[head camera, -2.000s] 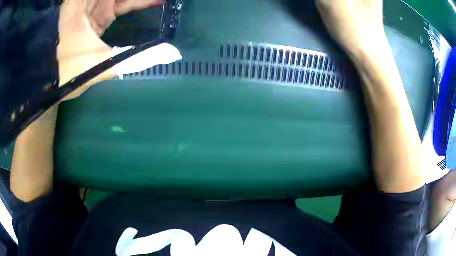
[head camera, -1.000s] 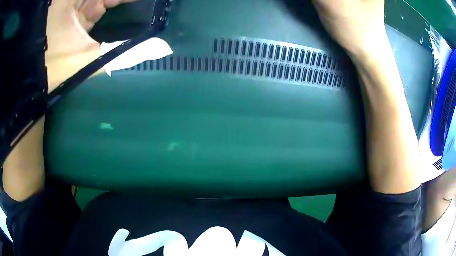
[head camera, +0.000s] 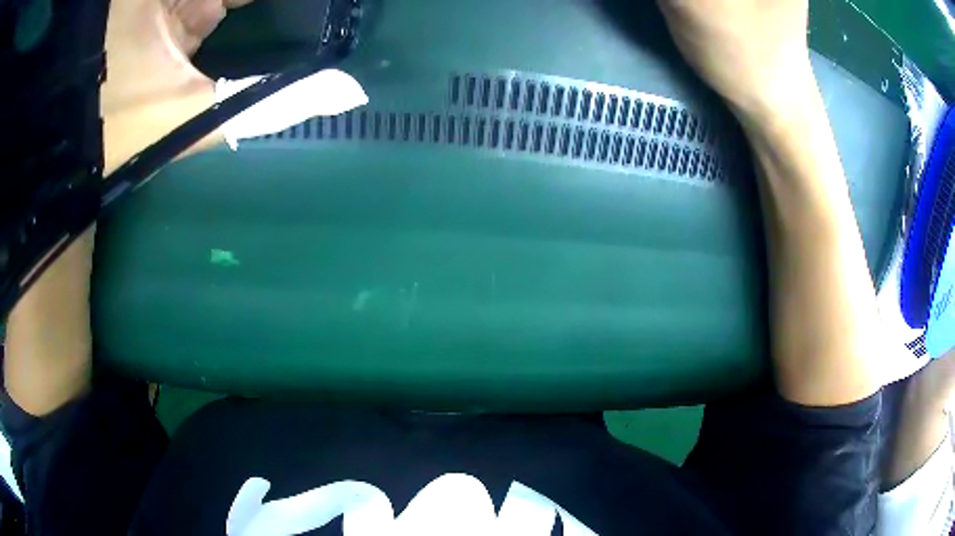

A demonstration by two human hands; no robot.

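Two slotted strips (head camera: 586,120) with dark, evenly spaced slots lie side by side on the dark green mat (head camera: 450,262). The lower strip reaches further left, to my left hand (head camera: 162,84). That hand is at the upper left, cut off by the top edge and partly behind a black strap. A white cover is on its thumb, which points right beside the lower strip's left end. The fingertips are out of the picture. My right hand (head camera: 738,47) is at the top right, also cut off; its fingers and anything in them are hidden.
A black strap (head camera: 157,152) crosses the upper left close to the lens. A blue reel (head camera: 927,230) stands on a white surface at the right edge. A neighbouring person's arm (head camera: 922,424) shows at the lower right. Small pale patches (head camera: 223,257) lie on the mat.
The view has shifted slightly, so the mat and strips sit a little further left and higher than two seconds ago. The hands have barely moved against the strips.
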